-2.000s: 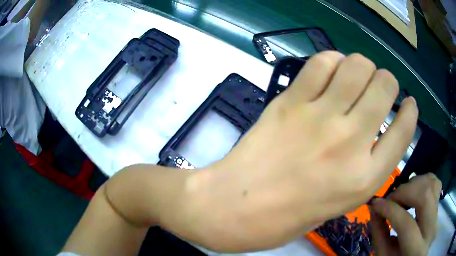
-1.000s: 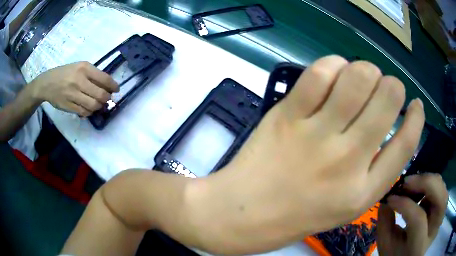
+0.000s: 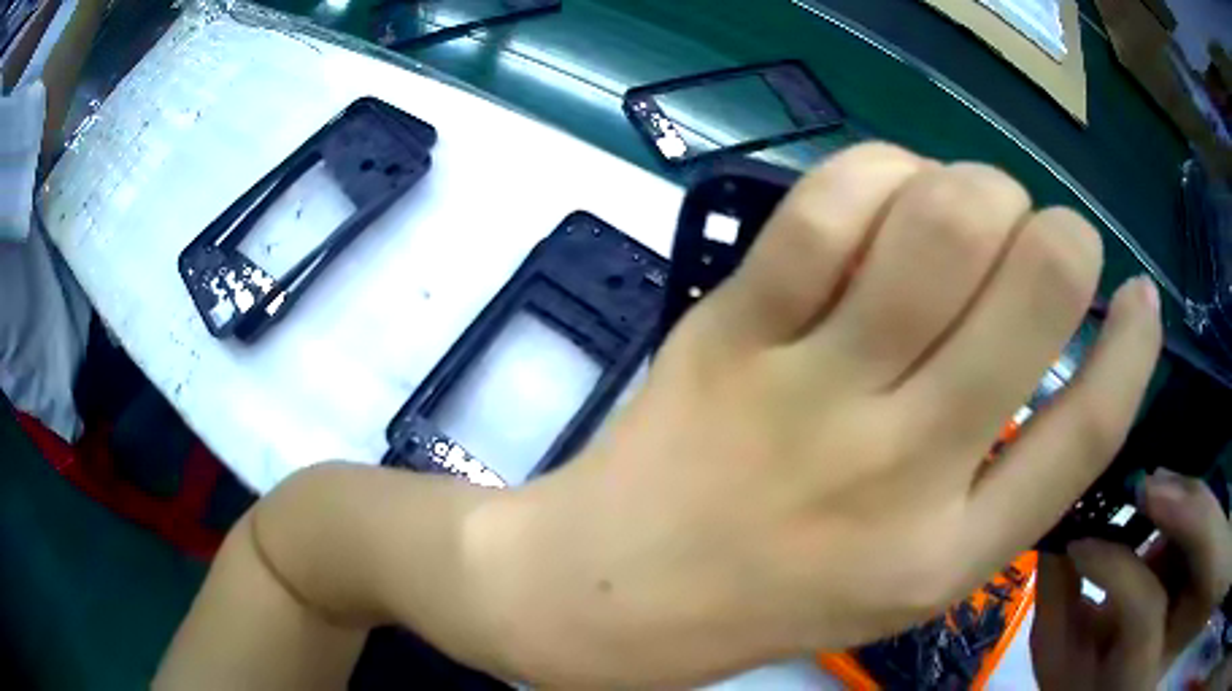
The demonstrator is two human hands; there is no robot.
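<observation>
My left hand [image 3: 811,405] reaches across the view, back of the hand up, gripping a black phone middle frame [image 3: 709,230]. One end of this frame shows beyond the knuckles; most of it is hidden under the hand. My right hand [image 3: 1128,587], cut off at the lower right, has its fingers around the frame's other end, by silvery patches. Whether it also holds a small part cannot be seen. Below lies an orange tray [image 3: 831,664] with a heap of black slivers [image 3: 932,652], partly covered by my left hand.
Overlapping black frames [image 3: 595,257] lie on the white table [image 3: 446,176] left of my hand, with more frames [image 3: 372,149] farther left. Two frames [image 3: 804,97] lie on the green belt [image 3: 932,149]. Cardboard with paper [image 3: 1047,54] is beyond. A person's pale sleeve [image 3: 20,162] and red stool [image 3: 122,473] are left.
A neighbour's hand reached to the left frames and is gone. Frames on the belt have moved left, and another shows. My right fingers have opened slightly around the held frame's end; my left hand barely moved.
</observation>
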